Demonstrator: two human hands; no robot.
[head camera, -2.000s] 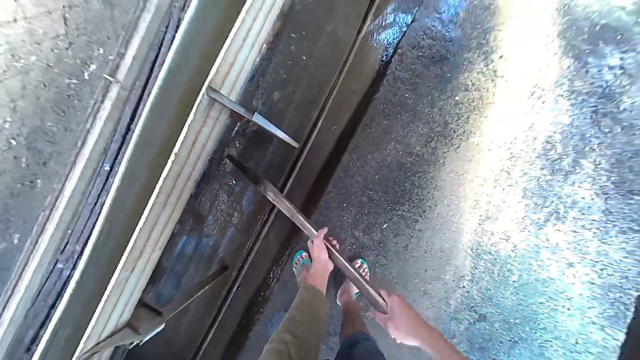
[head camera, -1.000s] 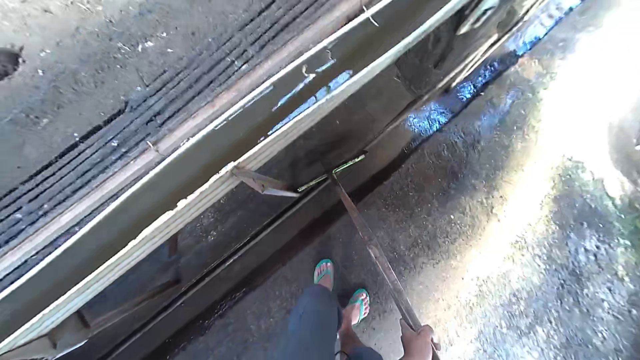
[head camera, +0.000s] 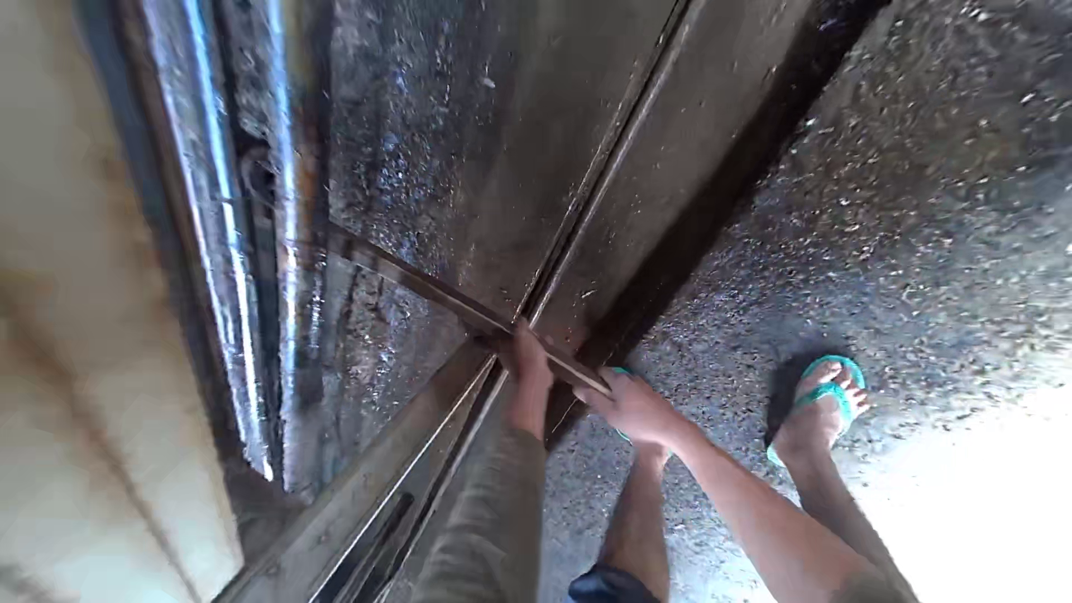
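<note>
Both hands are on a long wooden handle (head camera: 427, 289) that slants from the upper left down to the lower right. My left hand (head camera: 529, 377) closes around it just over the metal edge of a trough-like channel. Close beside it, my right hand (head camera: 632, 406) grips the handle's lower right end. The far end reaches the dark, wet surface inside the channel (head camera: 394, 159); whatever is at its tip is blurred and cannot be told.
A diagonal beam (head camera: 360, 469) meets the channel's edge at the lower left. Shiny metal rails (head camera: 226, 226) run beside a pale panel (head camera: 92, 352). My feet, in turquoise flip-flops (head camera: 829, 394), stand on rough, speckled ground (head camera: 904, 251) at the right.
The view has shifted strongly. My left hand, out of sight one second ago, is now on the handle near my right hand. The handle now extends over the channel's edge.
</note>
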